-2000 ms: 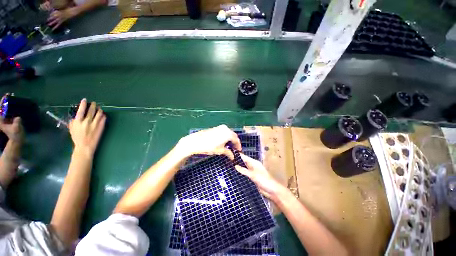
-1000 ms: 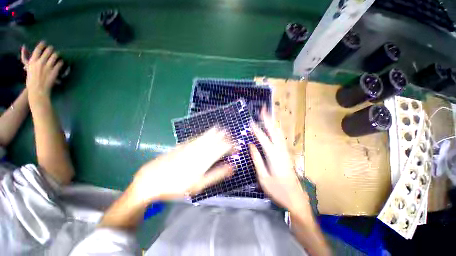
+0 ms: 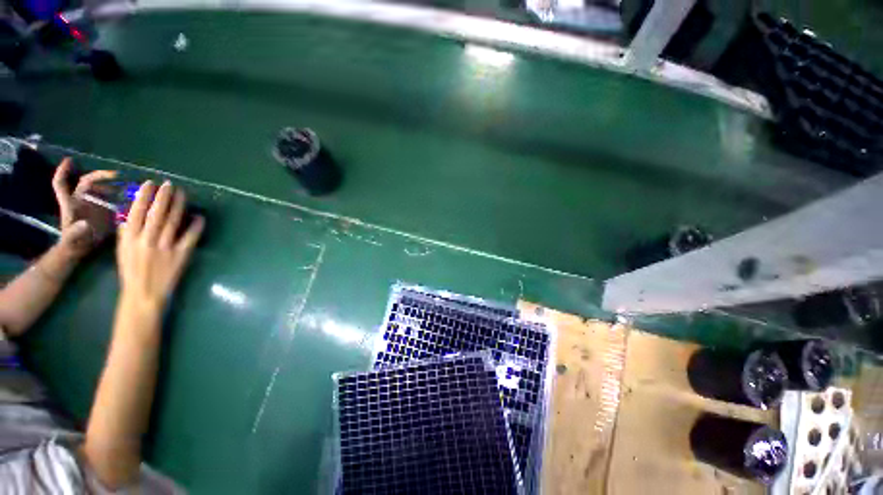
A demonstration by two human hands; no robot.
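Neither my left hand nor my right hand is in view. A dark sheet with a fine pale grid (image 3: 426, 425) lies at a slight angle at the bottom centre, cut off by the lower edge. It partly covers a lower gridded sheet stack (image 3: 465, 324) with clear, pale edges. The stack lies flat on the green worktop, beside the cardboard mat (image 3: 654, 406). White glare shows on the lower stack near the top sheet's right corner.
Black cylindrical units (image 3: 741, 377) stand at the right beside a perforated holder strip (image 3: 823, 435). One unit (image 3: 308, 162) is on the green belt. A white metal post (image 3: 755, 256) crosses the right. A neighbour's hands (image 3: 150, 237) hold a blue-lit unit at left. A black tray (image 3: 823, 92) is at upper right.
Both my hands have left the picture and the gridded sheet lies released on the stack. The view has shifted and turned. The neighbour's hands now show around a lit unit.
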